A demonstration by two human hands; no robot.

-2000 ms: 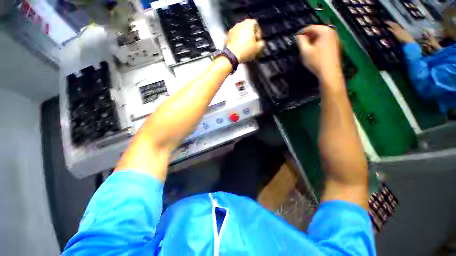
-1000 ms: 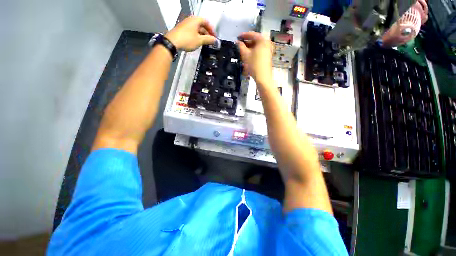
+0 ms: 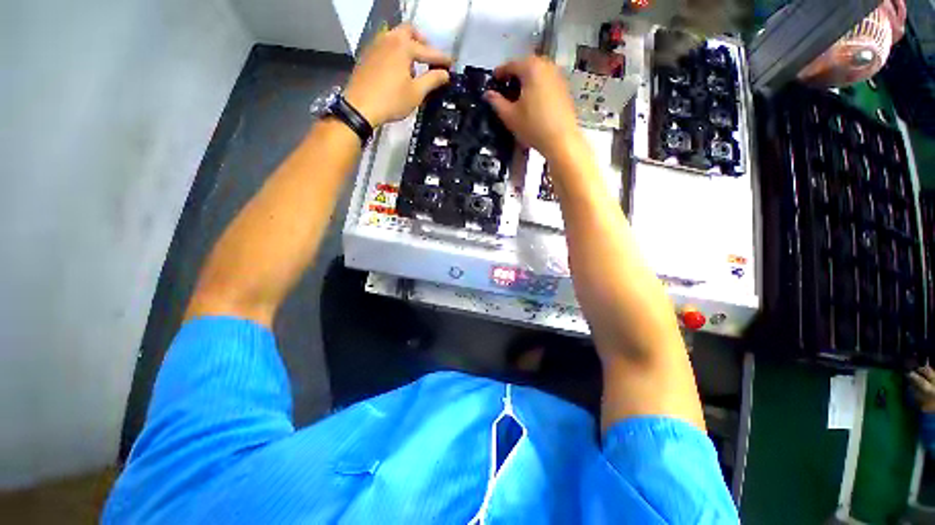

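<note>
The left black fixture [image 3: 451, 164] lies on the white machine bed, with small black housings in two rows of nests. My left hand [image 3: 398, 77] is at the fixture's far left corner, thumb and fingers bent over its edge. My right hand [image 3: 535, 101] is at the far right corner, thumb and forefinger close together over a nest. The fingertips hide what lies under them, so I cannot tell whether either hand holds a housing. The right fixture [image 3: 697, 108] also holds small black housings.
A large black blister tray [image 3: 856, 226] stands right of the machine on the green bench. A red button [image 3: 693, 320] is on the machine's front edge. A pink fan [image 3: 856, 51] is at the upper right. Another person's hand [image 3: 923, 388] shows at the right edge. A white label [image 3: 844, 402] lies at the conveyor edge.
The view has swung from the trays at the right to the left fixture. Since one second ago both hands stay at its far end, and a pale shiny piece by my left fingers no longer shows.
</note>
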